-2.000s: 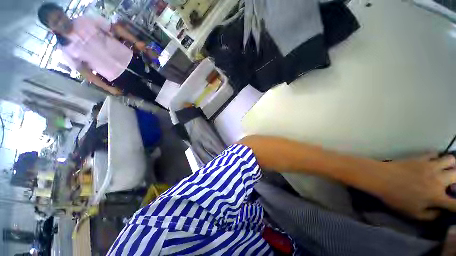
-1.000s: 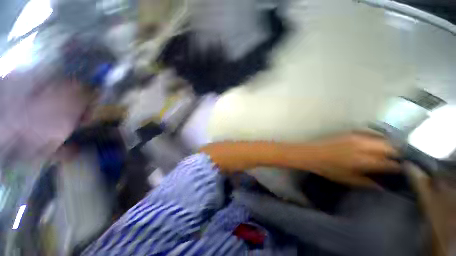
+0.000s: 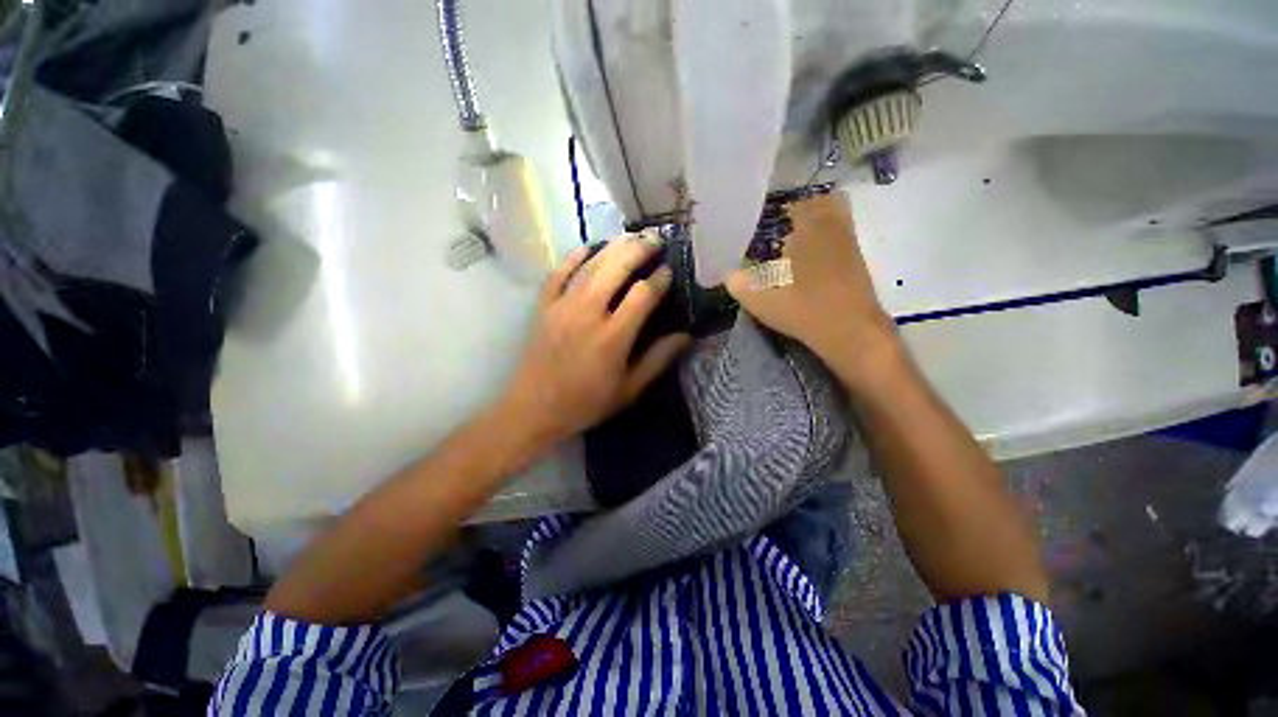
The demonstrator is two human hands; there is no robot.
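Note:
The white sewing machine head [image 3: 729, 126] stands over the table at the middle. My left hand [image 3: 596, 329] lies bent-fingered on a black cuff [image 3: 638, 434], left of the needle area, pressing it down. My right hand [image 3: 813, 280] is right of the needle area, with its thumb and fingers on the cloth edge; its fingertips are partly hidden by the machine head. The grey striped sleeve panel [image 3: 757, 420] joins the dark cloth and curves down towards my lap. The needle and presser foot cannot be made out clearly.
A sewing lamp [image 3: 502, 217] on a silver neck stands left of my left hand. A ribbed cream dial [image 3: 880, 126] is at the upper right. A grey and dark bundle [image 3: 98, 266] lies at the left, above a white bin [image 3: 140, 518].
The view has swung from the left side to the machine, which now shows in the middle. Both hands are now at the needle area on the cloth. The standing person is out of view.

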